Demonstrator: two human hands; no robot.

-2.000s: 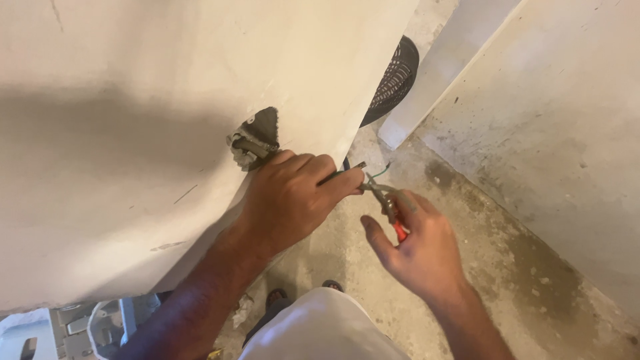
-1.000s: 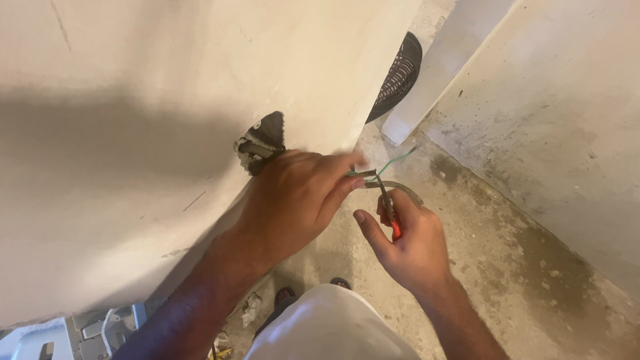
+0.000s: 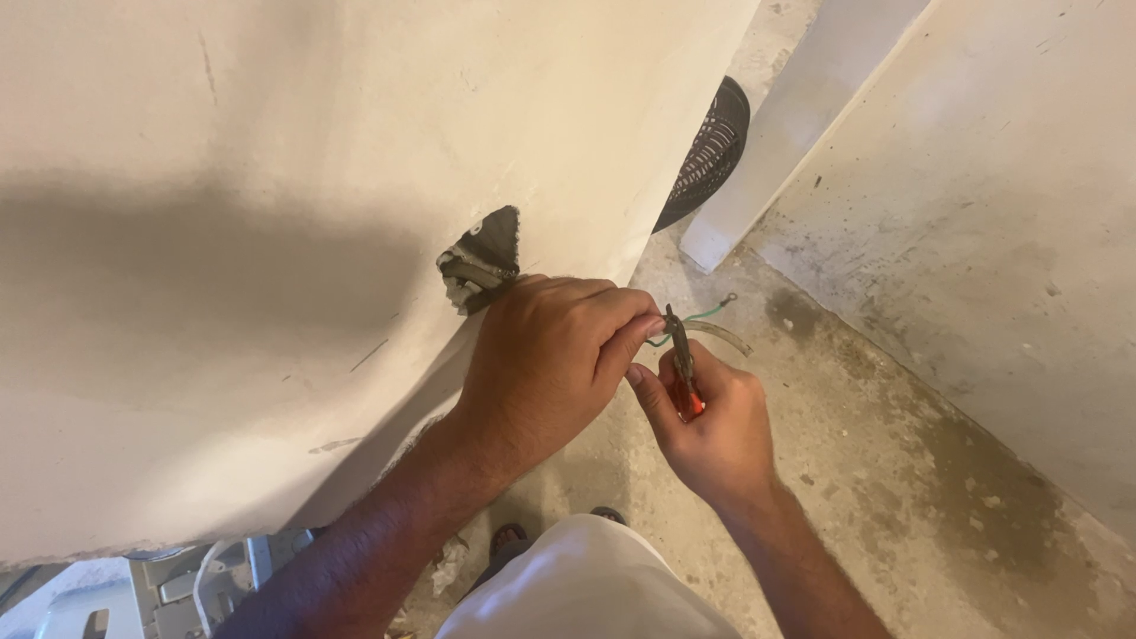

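My left hand (image 3: 559, 355) pinches an electrical cable (image 3: 723, 335) between thumb and forefinger, close beside a rough hole (image 3: 479, 257) in the pale wall. A thick grey-brown strand of the cable curves to the right past the fingertips. Next to it runs a thin green wire (image 3: 707, 313) with a ring terminal on its end. My right hand (image 3: 719, 417) is closed on red-handled pliers or cutters (image 3: 682, 355), whose dark jaws are at the cable just right of my left fingertips. Whether the jaws are closed on the cable cannot be told.
A dark woven plastic basket (image 3: 710, 164) shows behind the wall edge. Beside it a pale board or post (image 3: 799, 115) ends on the stained concrete floor (image 3: 852, 417). Another wall (image 3: 994, 195) rises at right. Light-coloured plastic items (image 3: 98, 595) lie at bottom left.
The green wire's loose end has swung out to the right, away from my left hand. The tool's jaws now point more upright, and the thick strand reaches right beyond them.
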